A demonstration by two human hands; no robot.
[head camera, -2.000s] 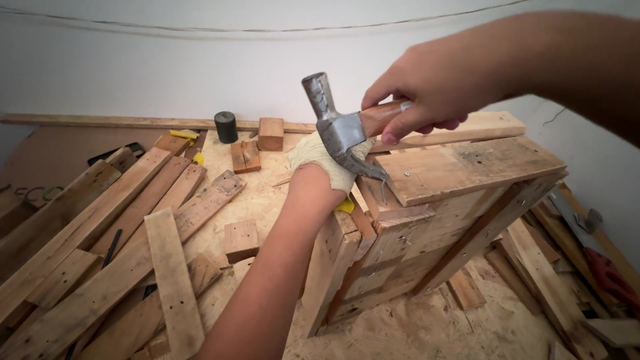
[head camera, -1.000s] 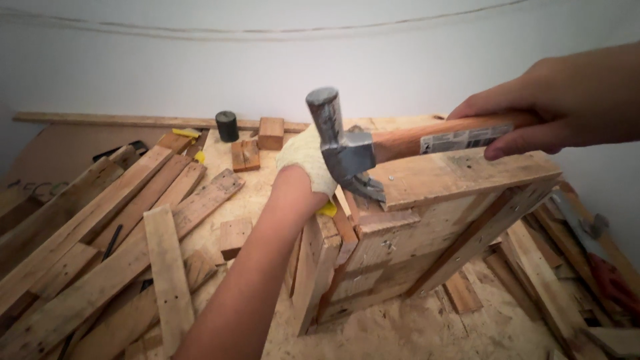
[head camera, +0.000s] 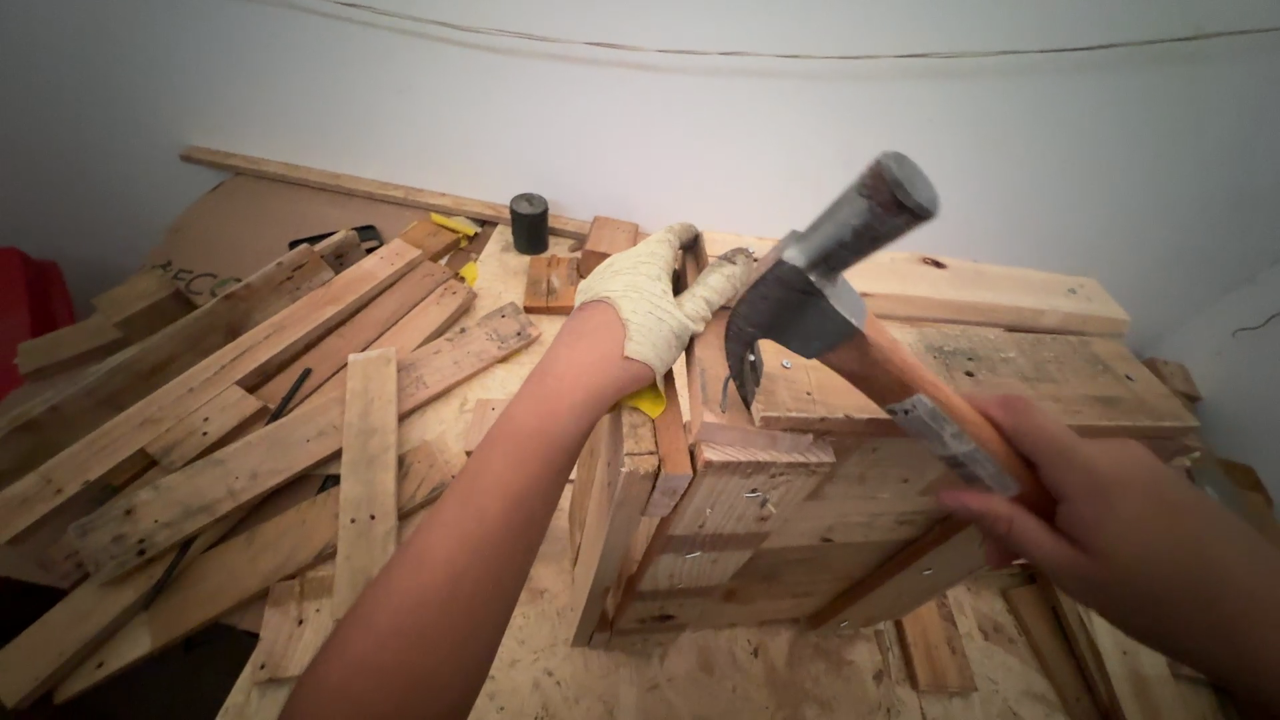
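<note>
My right hand (head camera: 1040, 490) grips the wooden handle of a claw hammer (head camera: 850, 290). The hammer's striking face points up and its claw hangs down over the near left part of a nailed pallet-wood frame (head camera: 860, 380); whether the claw touches the wood is not clear. A bent nail (head camera: 727, 390) shows beside the claw. My left hand (head camera: 655, 295), in a cream work glove, rests on the frame's left top edge, thumb and fingers around an upright narrow board. A bit of yellow material (head camera: 648, 400) shows below the glove.
Loose pallet boards (head camera: 250, 440) lie piled on the left. A dark cylinder (head camera: 529, 222) and small wood blocks (head camera: 552, 284) stand behind my left hand. More offcuts (head camera: 935, 645) lie at the lower right. A long batten (head camera: 380, 188) runs along the wall.
The hammer's handle has swung down toward the lower right with my right hand, and its head has tipped. My left glove stays at the frame's left edge.
</note>
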